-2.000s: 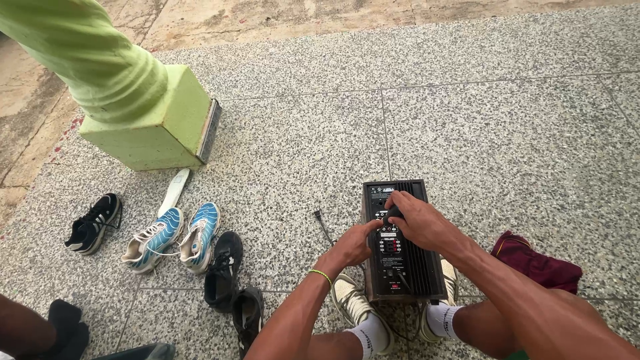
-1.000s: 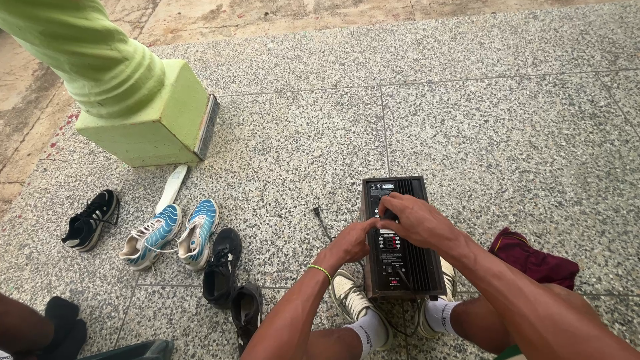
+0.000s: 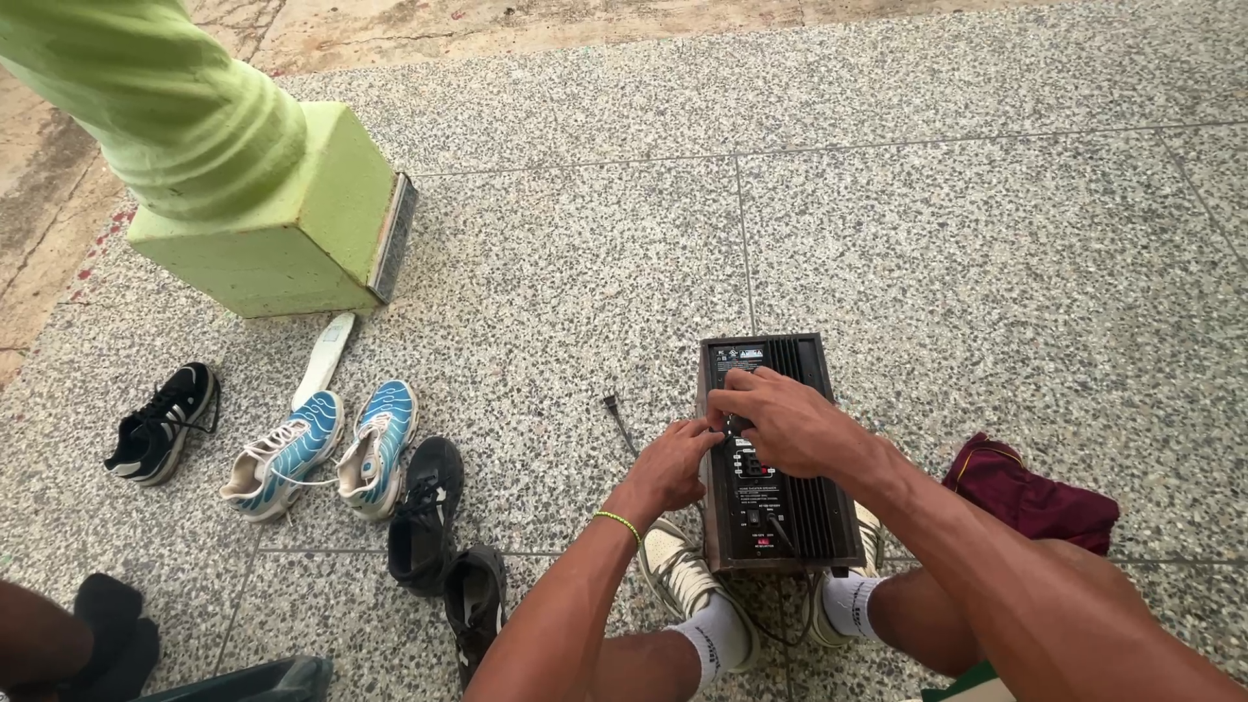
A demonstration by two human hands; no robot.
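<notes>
A black powered speaker (image 3: 804, 487) with a finned rear panel lies panel-up on the floor between my feet. The fingers of my right hand (image 3: 785, 414) are bent over the upper part of the panel, at a small dark part whose details they hide. My left hand (image 3: 668, 463), with a yellow-green band at the wrist, reaches in from the left; its fingertips touch the same spot. Whether either hand grips anything cannot be told. A power cord with a plug (image 3: 611, 402) lies left of the speaker.
Blue-and-white sneakers (image 3: 382, 439), black shoes (image 3: 426, 507), a black sneaker (image 3: 166, 419) and a white insole (image 3: 327, 356) lie left on the terrazzo floor. A green column base (image 3: 263, 244) stands beyond. Maroon cloth (image 3: 1033, 497) lies right. Another person's dark-socked feet (image 3: 112, 629) show lower left.
</notes>
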